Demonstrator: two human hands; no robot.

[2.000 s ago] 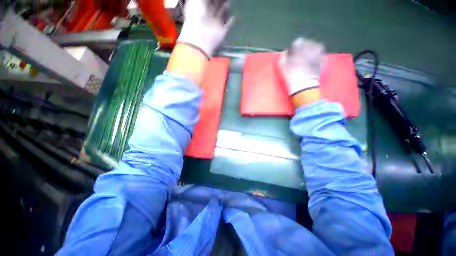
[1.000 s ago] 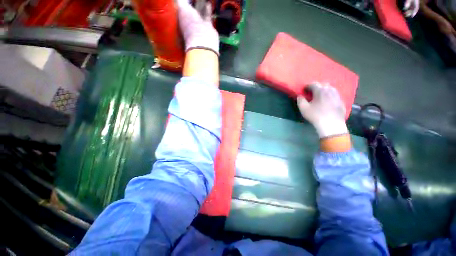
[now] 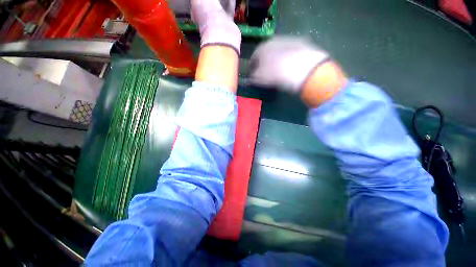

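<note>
A green circuit board (image 3: pixel 256 29) with dark parts shows at the top edge, cut off by the picture. My left hand (image 3: pixel 216 23), in a white-grey glove, is at the board's left side; its fingers are partly cut off, so its hold cannot be told. My right hand (image 3: pixel 284 62), gloved and blurred, is just below the board's near edge; its fingers are not clear. A red foam pad (image 3: pixel 244 167) lies on the bench, partly under my left sleeve.
A bundle of long green strands (image 3: pixel 125 141) lies at the left of the bench. A red-orange post (image 3: pixel 159 36) stands beside my left hand. A black electric screwdriver (image 3: pixel 443 180) with a looped cord lies at the right. Another red pad (image 3: pixel 455 9) shows at the top right.
The red pad that was under my right hand is gone from the middle of the bench. My right hand has moved up and left, towards the board. The board shows further right than before.
</note>
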